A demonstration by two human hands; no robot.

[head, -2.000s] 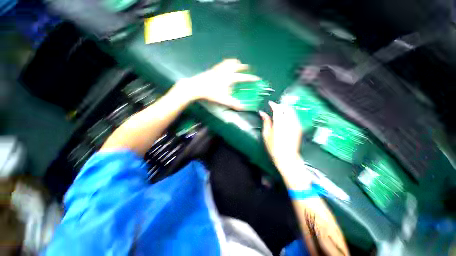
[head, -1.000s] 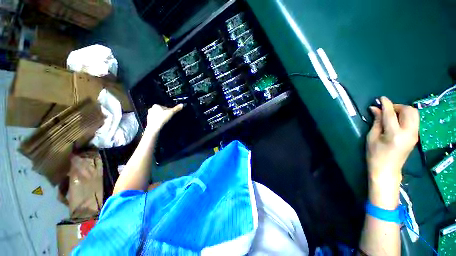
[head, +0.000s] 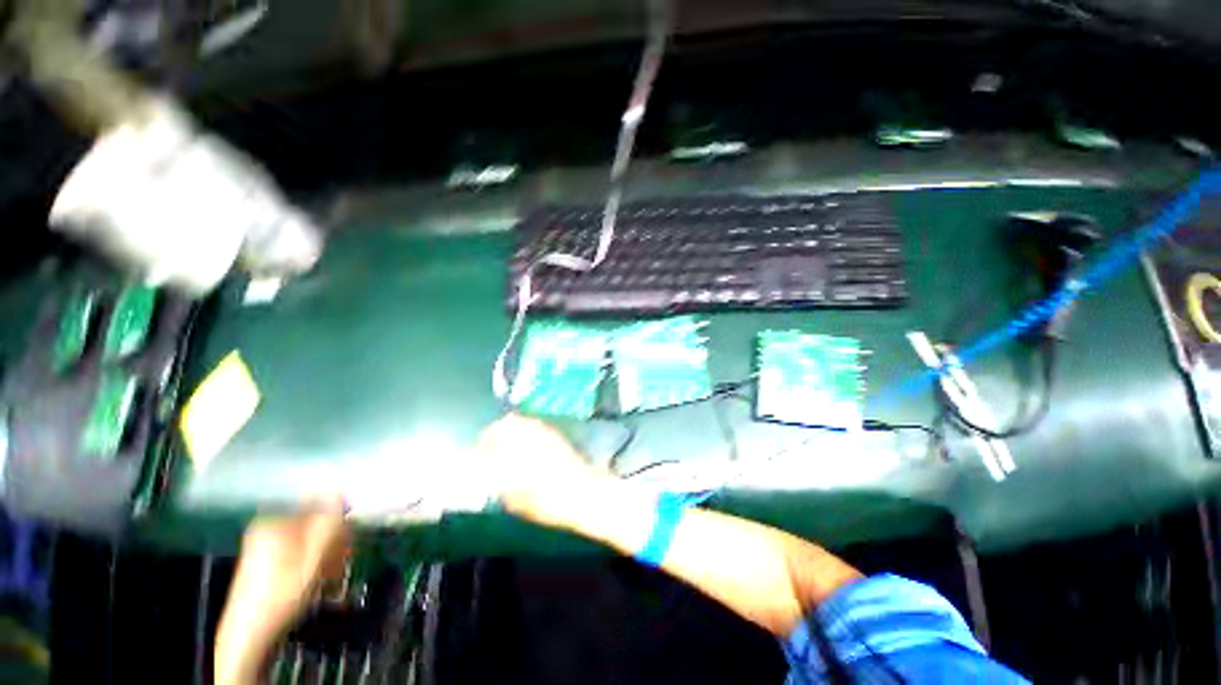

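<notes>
Three green circuit boards lie in a row on the bench: a left one (head: 560,368), a middle one (head: 662,364) and a right one (head: 809,379). My right hand (head: 533,462), with a blue wrist strap (head: 663,527), is just below the left board. The lower end of a white cable (head: 505,368) comes down close to its fingers. My left hand (head: 288,555) is at the bench's front edge, above a black tray with upright boards (head: 382,629). Both hands are blurred, and I cannot tell what either holds. Thin black cables (head: 696,400) run among the boards.
A keyboard (head: 710,254) lies behind the boards. A black scanner (head: 1051,248), white sticks (head: 964,406) and a blue cord (head: 1071,295) are at right. Yellow paper (head: 221,408) and a white wrapped bundle (head: 174,201) are at left. Another board tray (head: 94,375) is at far left.
The view has turned from the tray and cartons to the bench. My left hand has moved from over the tray to the bench's front edge. My right hand is now below the left board.
</notes>
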